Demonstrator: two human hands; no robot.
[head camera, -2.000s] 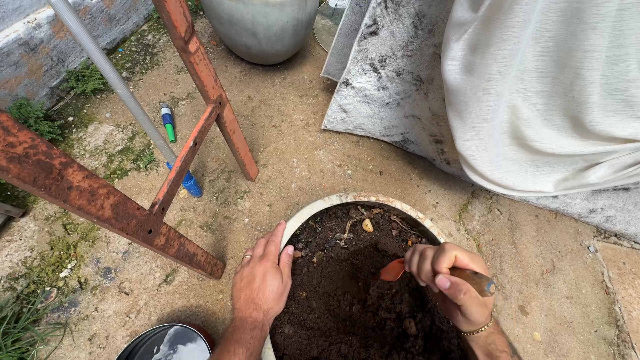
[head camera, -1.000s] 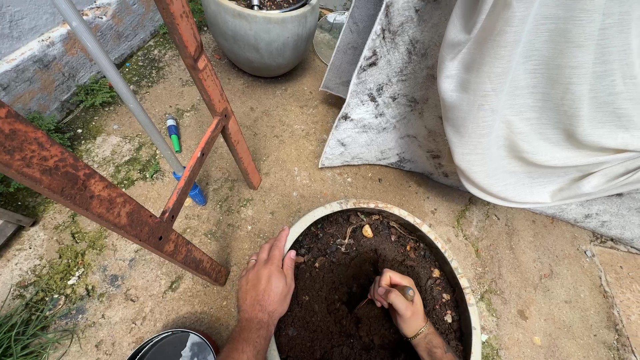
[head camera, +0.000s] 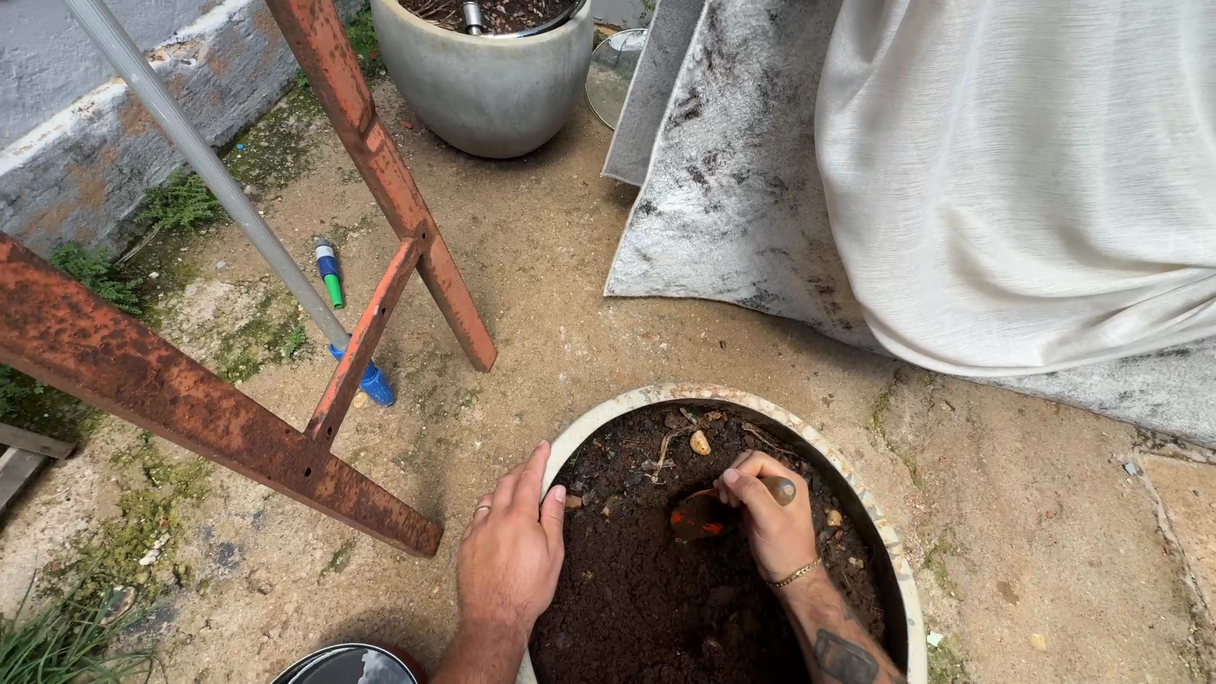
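Note:
A round pot (head camera: 888, 518) full of dark soil (head camera: 627, 570) stands at the bottom middle. My left hand (head camera: 513, 546) rests on the left part of its rim, fingers nearly straight, holding nothing. Over the soil, my right hand (head camera: 774, 518) is closed around the wooden handle of a small hand trowel (head camera: 701, 516). The trowel's orange, soil-smeared blade lies at the edge of a hollow in the soil. Beyond it are a pale stone (head camera: 700, 443) and some dry roots (head camera: 665, 451).
A rusty metal frame (head camera: 199, 408) and a grey pole (head camera: 209, 161) stand left, with a hose connector (head camera: 329, 273) near them. A second pot (head camera: 484, 85) is behind. White cloth (head camera: 1016, 190) hangs over a stained grey mat (head camera: 731, 218) at right. A dark container (head camera: 351, 665) sits bottom left.
The trowel's blade, sunk in the hollow one second ago, now shows above the soil. My right hand has moved up and away from the hollow. My left hand stays on the rim.

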